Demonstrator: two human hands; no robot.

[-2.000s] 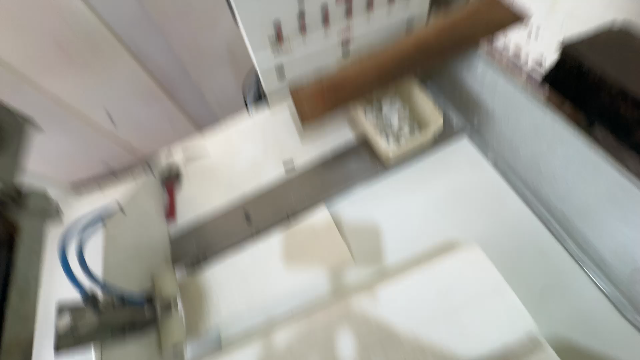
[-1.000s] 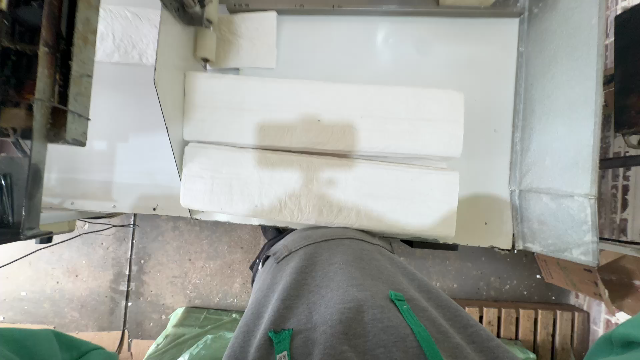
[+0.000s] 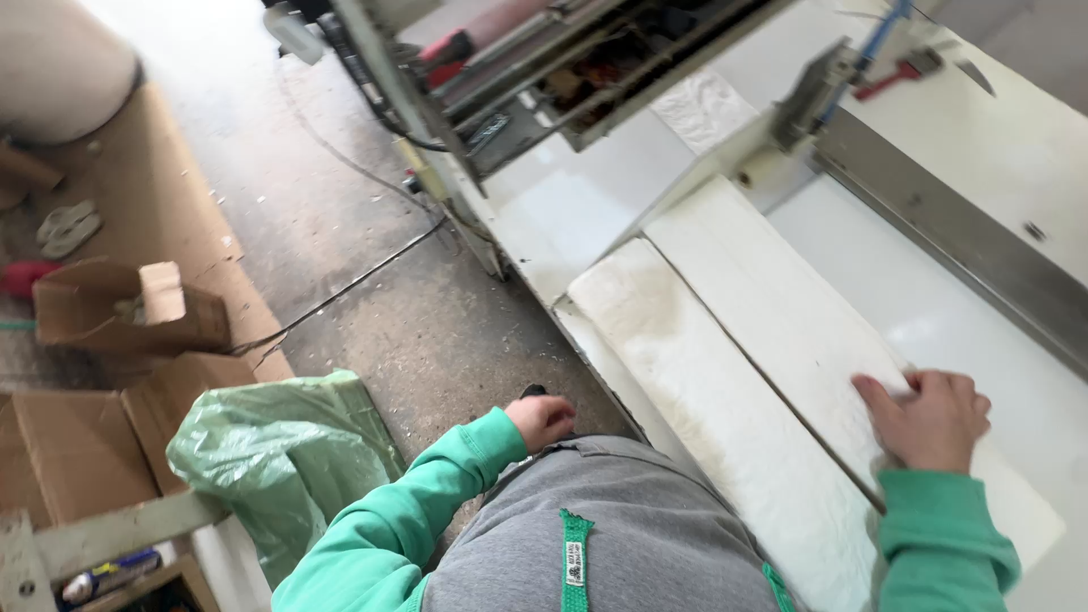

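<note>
Two long white stacks of thin, soft sheets lie side by side on the white worktop, a narrow dark gap between them. My right hand [image 3: 931, 416] rests on the far stack [image 3: 782, 289], its thumb on the top and its fingers over the far edge. The near stack [image 3: 680, 365] lies between that one and my body, untouched. My left hand [image 3: 541, 421] hangs at my waist beside the table edge, fingers loosely curled; nothing shows in it, though its palm is hidden.
A machine frame with rollers [image 3: 501, 68] stands beyond the worktop [image 3: 858, 246]. A metal strip [image 3: 960, 238] crosses the table, with a red-handled tool [image 3: 901, 75] behind it. A green plastic bag [image 3: 280, 433], cardboard boxes [image 3: 85, 450] and a floor cable [image 3: 357, 280] are at left.
Both hands have come into view, the right one now on the far stack. The view has swung left, showing the floor and boxes.
</note>
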